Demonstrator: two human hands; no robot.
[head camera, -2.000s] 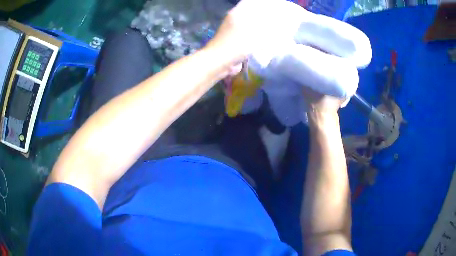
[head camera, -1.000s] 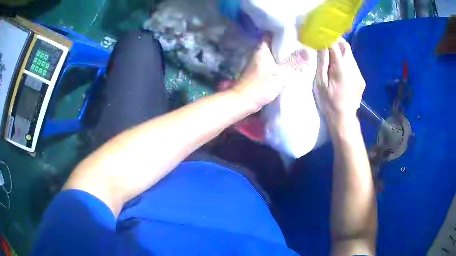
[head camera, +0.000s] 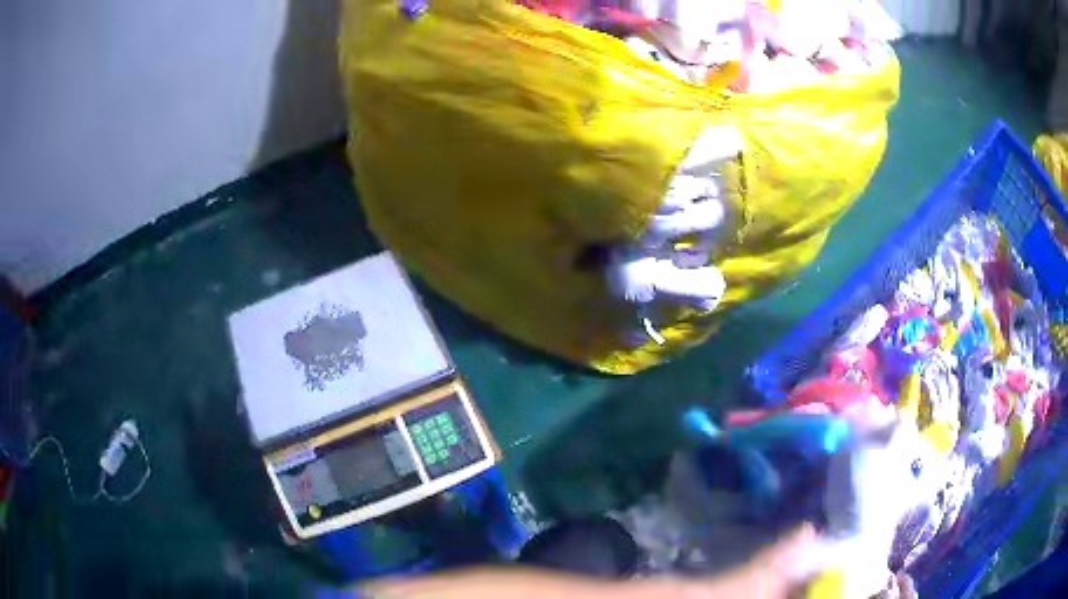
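Note:
My left hand (head camera: 787, 564) is at the bottom edge, blurred and partly cut off, with the forearm coming in from the left. It is closed on a white plush toy (head camera: 873, 486) with blue and pink strands, and a bit of yellow shows below the hand. The toy is blurred and overlaps the near side of the basket, so its outline is hard to separate from the skins behind it. My right hand is not in view. The digital scale (head camera: 351, 392) stands at the left with no toy on its pan, which has a grey worn patch.
A large yellow sack (head camera: 504, 152) full of white and coloured skins stands behind the scale. A blue mesh basket (head camera: 867, 275) full of multicoloured skins is at the right. A blue stool (head camera: 498, 509) is under the scale. A small white object with a cord (head camera: 120, 447) lies on the green floor.
The view has swung left, from the blue panel and filling tube to the scale, sack and basket. The toy has moved off the tube area, and my right hand has left the picture.

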